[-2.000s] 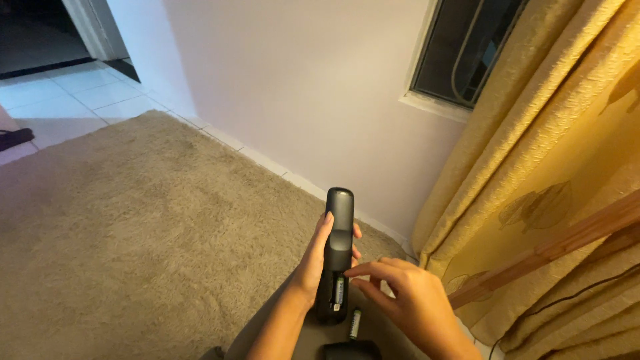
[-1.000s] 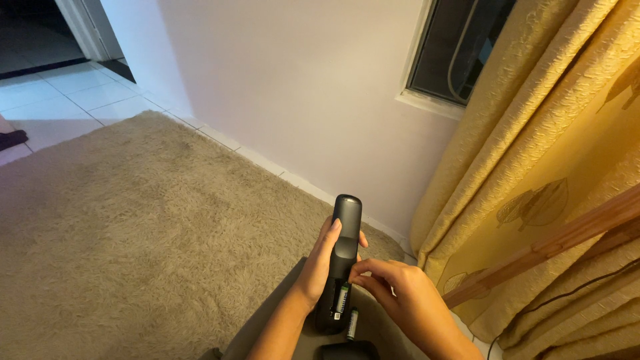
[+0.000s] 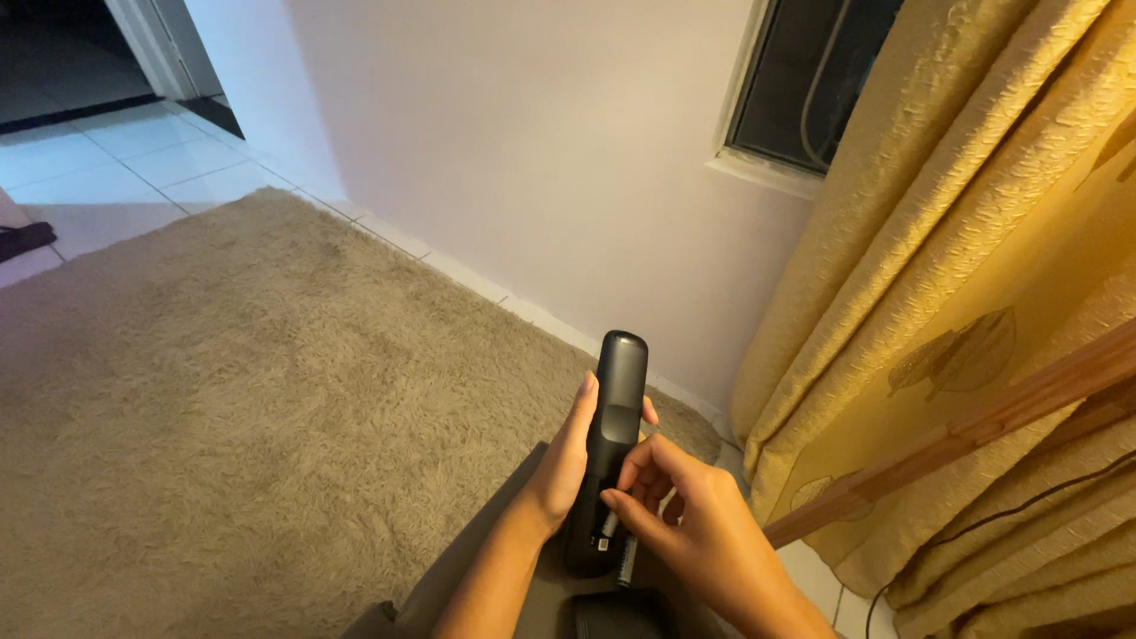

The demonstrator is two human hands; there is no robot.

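A black remote control [image 3: 624,373], back side up, is held upright-slanting in my left hand [image 3: 561,466], thumb along its left edge and fingertips showing on its right. Its battery compartment is uncovered near the lower end, with part of a battery [image 3: 609,525] visible inside. The thumb and forefinger of my right hand [image 3: 679,501] touch the compartment; whether they grip the battery is hidden. Below the right hand, a second battery [image 3: 627,563] lies beside the remote's lower end, over my lap. A dark object [image 3: 623,616], not clearly identifiable, rests at the bottom edge.
A shaggy beige rug [image 3: 266,426] covers the tiled floor [image 3: 133,164] at left. Ahead stand a pale wall [image 3: 532,160] and a window [image 3: 790,80]. Yellow curtains [image 3: 852,266] hang at right behind a wooden rail [image 3: 967,430]. A dark cable [image 3: 1021,508] runs across the curtain.
The right hand's fingers have shifted and now cover more of the compartment and the battery in it, which showed more fully one second ago. The left hand still holds the remote.
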